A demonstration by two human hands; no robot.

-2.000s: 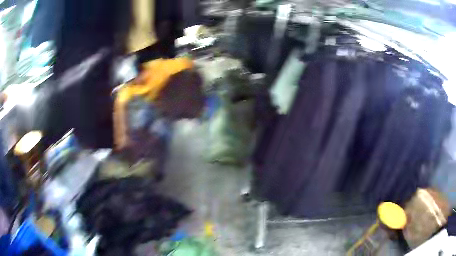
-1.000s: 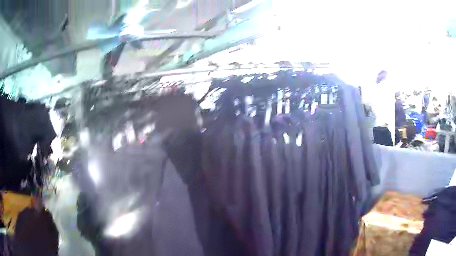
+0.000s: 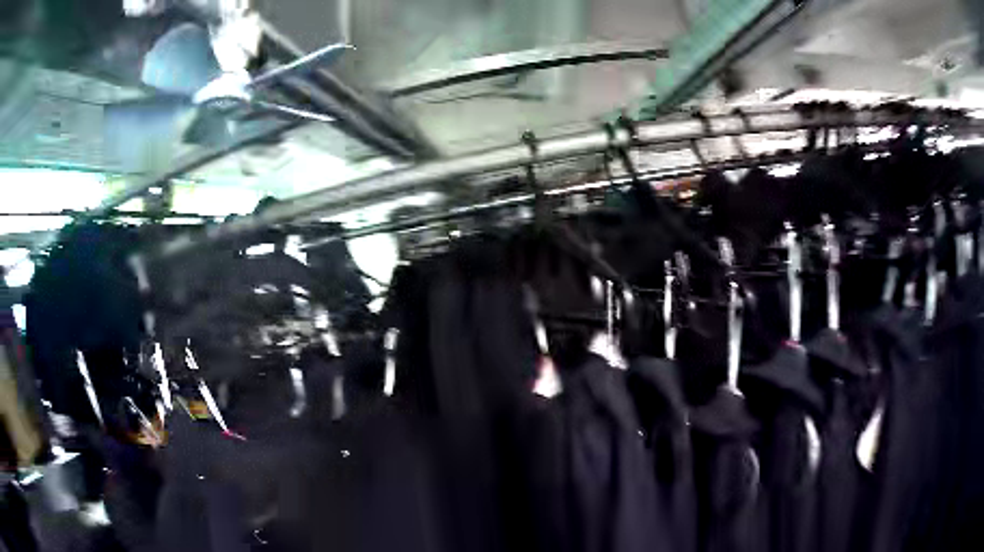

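Note:
Dark trousers (image 3: 615, 453) hang close together across the lower and middle view. Black hangers with pale, shiny clips (image 3: 735, 334) hold them, with hooks over a long grey metal rail (image 3: 464, 167). Small white, red-edged tags (image 3: 546, 375) show near some waistbands. More dark garments (image 3: 86, 291) hang at the left. The lower left is dark and blurred, and single garments are hard to tell apart there. Neither of my hands can be made out.
A ceiling fan (image 3: 221, 92) with bluish blades is at the upper left. A second, thinner rail runs behind the main one. A tan strip of garment (image 3: 16, 404) hangs at the far left edge. Bright window light shows behind the left garments.
The view has swung upward and closer to the rail, so hooks and clips now show large. The floor, boxes and white surface at the right have left the view.

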